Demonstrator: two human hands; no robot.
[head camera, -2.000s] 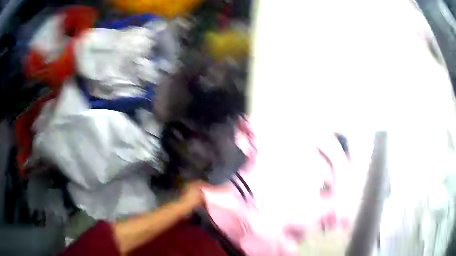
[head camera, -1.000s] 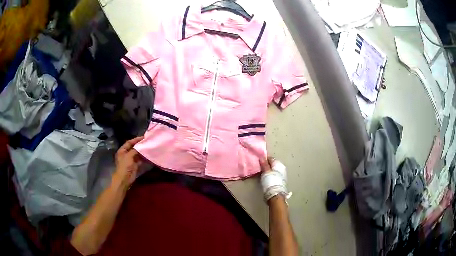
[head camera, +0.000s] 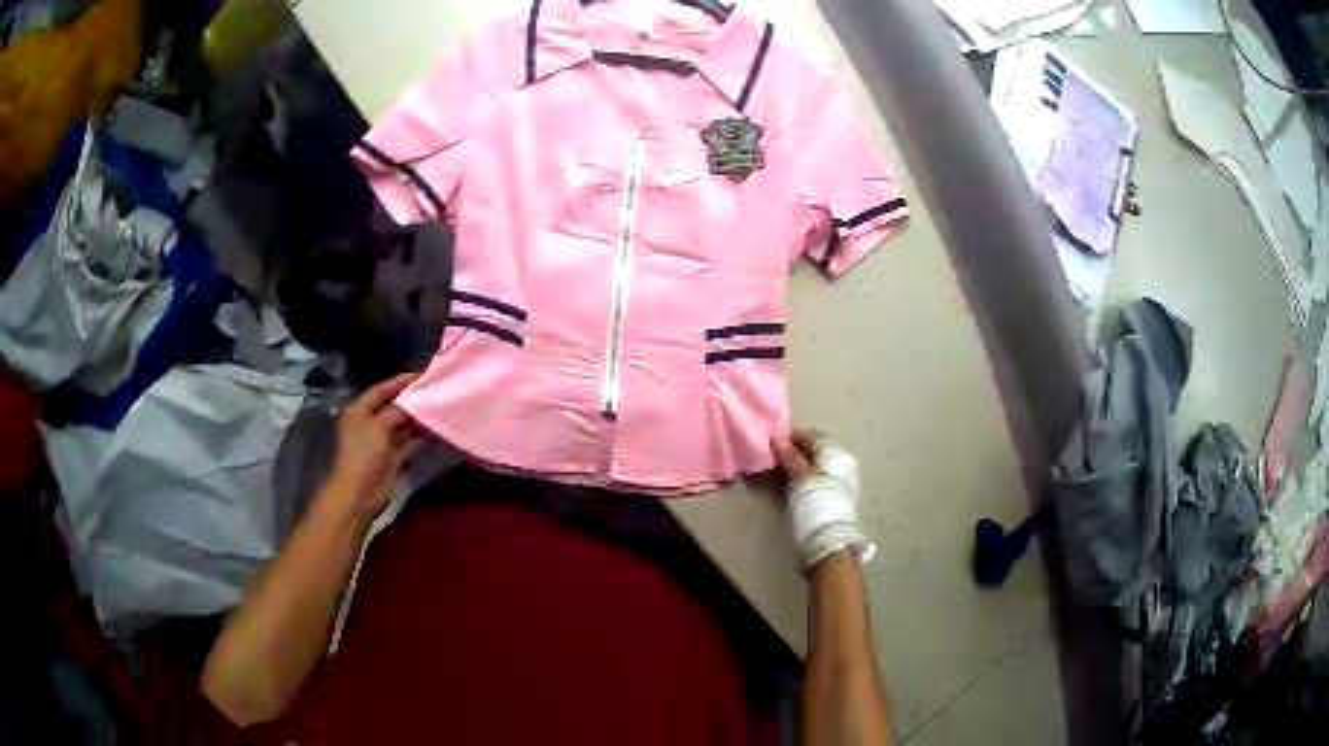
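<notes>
A pink short-sleeved blouse (head camera: 554, 277) lies face up, with a pale front zip (head camera: 622, 277), navy stripes at collar, sleeves and waist, and a dark badge (head camera: 733, 147) on the chest. A black hanger (head camera: 704, 6) shows at the collar, cut by the top edge. My left hand (head camera: 376, 442) pinches the hem corner at the lower left, just off the table's edge. My right hand (head camera: 821, 496), wrapped in white bandage, pinches the hem corner at the lower right over the table (head camera: 933, 554). Fingertips are partly hidden by the cloth.
A long grey roll (head camera: 969, 204) crosses the table on the right. Beyond it lie a clipboard (head camera: 1071, 153), a crumpled grey garment (head camera: 1122, 452), a small dark blue piece (head camera: 1000, 551) and white paper patterns (head camera: 1239, 161). White bags (head camera: 190, 481) and dark bags (head camera: 292, 190) lie at the left.
The view has swung onto the blouse since the blurred earliest frame. Since one second ago, the blouse's hem and both hands sit slightly higher in the picture; both hands still hold the hem.
</notes>
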